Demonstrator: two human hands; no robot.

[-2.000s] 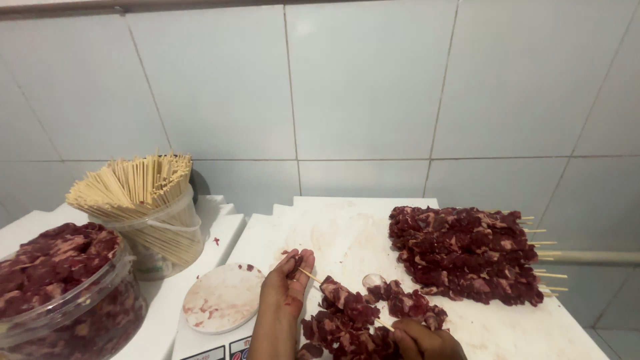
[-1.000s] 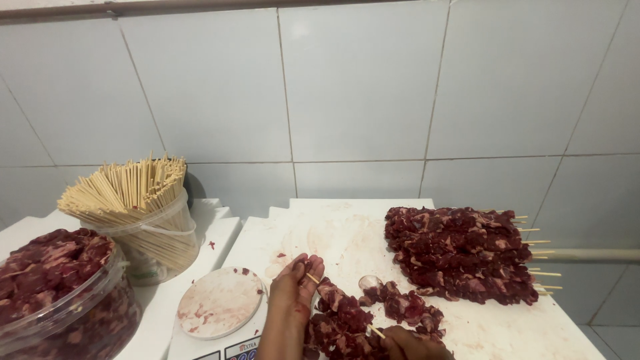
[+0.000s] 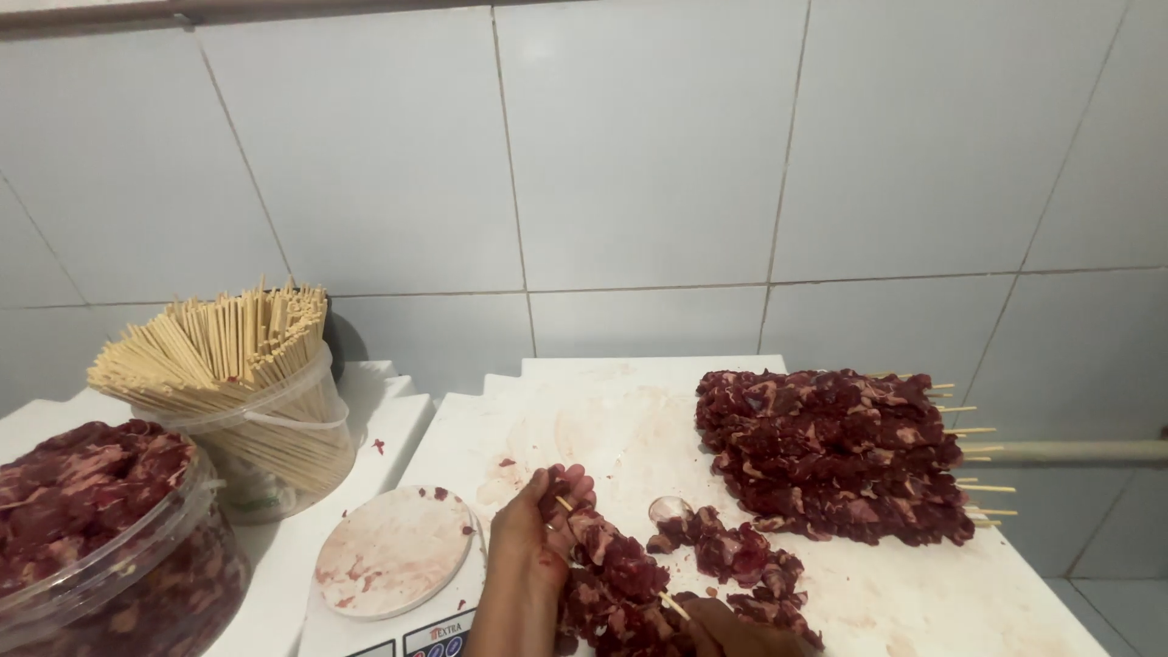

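A wooden skewer (image 3: 673, 604) runs through chunks of raw red meat (image 3: 613, 555) low in the middle of the view. At its upper left end, my left hand (image 3: 538, 538) is curled round the tip and the first piece. My right hand (image 3: 739, 630) grips the skewer's other end, near the bottom edge, its fingers partly hidden. Below the skewer and between my hands lies more loose meat (image 3: 584, 611). Further loose pieces (image 3: 735, 552) spread to the right on the white board (image 3: 584, 429). Behind them are several loaded skewers (image 3: 830, 456) stacked side by side, their bare ends pointing right.
A clear tub of raw meat (image 3: 119, 584) stands at the far left, with a plastic bucket full of wooden skewers (image 3: 292, 438) behind it. A kitchen scale with a round, meat-flecked plate (image 3: 397, 552) lies left of my left forearm. A tiled wall (image 3: 639, 164) rises behind.
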